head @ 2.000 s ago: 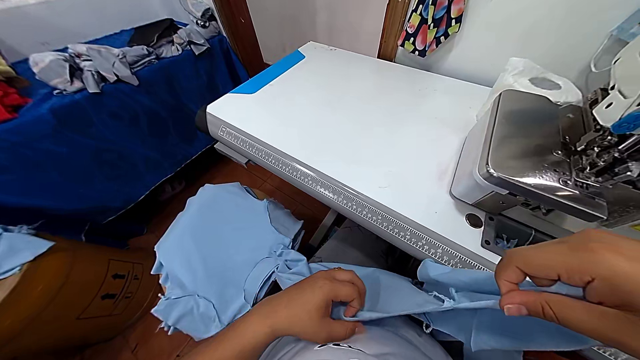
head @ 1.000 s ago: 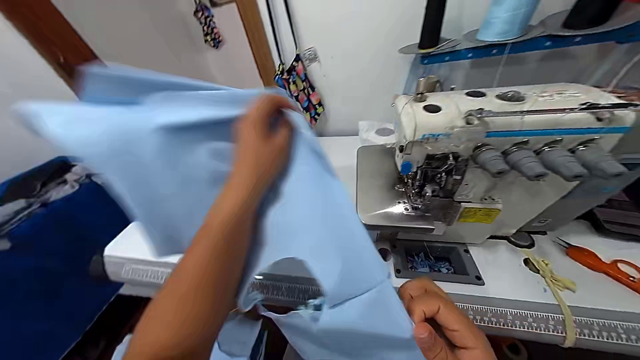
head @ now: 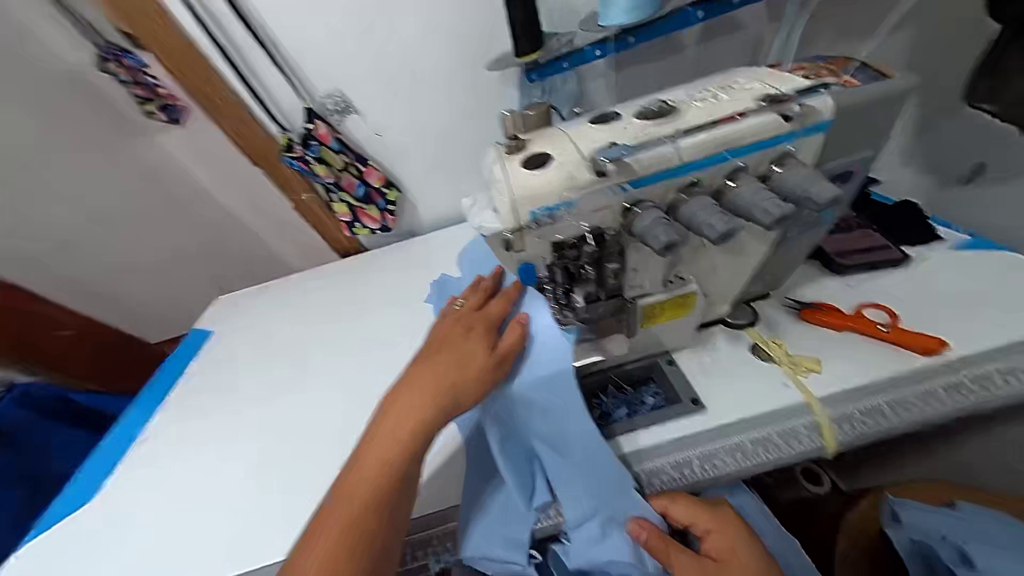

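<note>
A light blue fabric piece (head: 552, 416) lies over the table edge and runs up to the left side of a white overlock sewing machine (head: 664, 176). My left hand (head: 476, 344), a ring on one finger, rests flat on the cloth beside the machine's needle area, fingers slightly spread. Near the table's front edge, my right hand (head: 704, 536) pinches the fabric's right border between thumb and fingers. Part of the cloth hangs below the edge, and its far end reaches behind my left fingertips.
An open scrap tray (head: 640, 396) with thread clippings sits in the table before the machine. Orange thread snips (head: 872, 326), a yellowish fabric strip (head: 800, 376) and a dark phone (head: 860, 246) lie to the right. Patterned fabric (head: 344, 176) hangs on the wall. More blue cloth (head: 952, 536) is at lower right.
The blue fabric, lifted in the air by my left hand a second ago, now lies on the table against the machine. My left hand has come down onto it. The view has turned toward the machine.
</note>
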